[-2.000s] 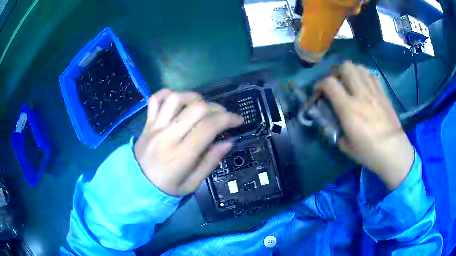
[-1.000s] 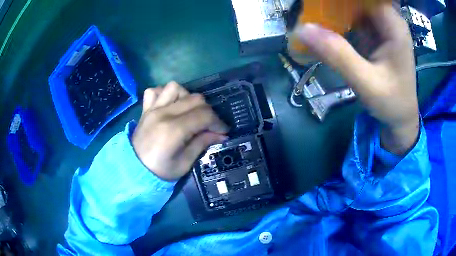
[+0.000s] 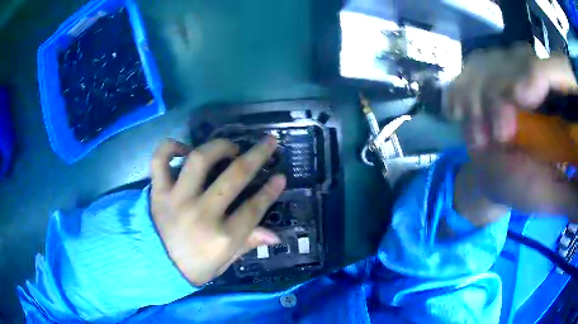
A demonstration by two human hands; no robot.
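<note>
The black plastic housing point(image 3: 301, 155) sits in the black fixture point(image 3: 332, 237) in front of me; two white rectangles show near its lower edge. My left hand point(image 3: 212, 202) lies over the left part of the housing with its fingers spread; whether anything is under the fingertips is hidden. My right hand point(image 3: 507, 126), blurred, is at the right, raised above the bench and closed around the orange electric screwdriver point(image 3: 544, 136). The screwdriver lies tilted sideways, its nose towards the upper left.
An open blue bin point(image 3: 104, 79) of dark screws stands at the upper left, with part of a second blue bin point(image 3: 5, 130) at the left edge. The silver air blow gun point(image 3: 388, 144) lies right of the fixture. White-silver benchtop devices point(image 3: 371, 47) stand at the back right.
The blow gun was released and lies on the bench. My right hand took the orange screwdriver and moved right with it. My left hand's fingers spread over the housing. The view shifted.
</note>
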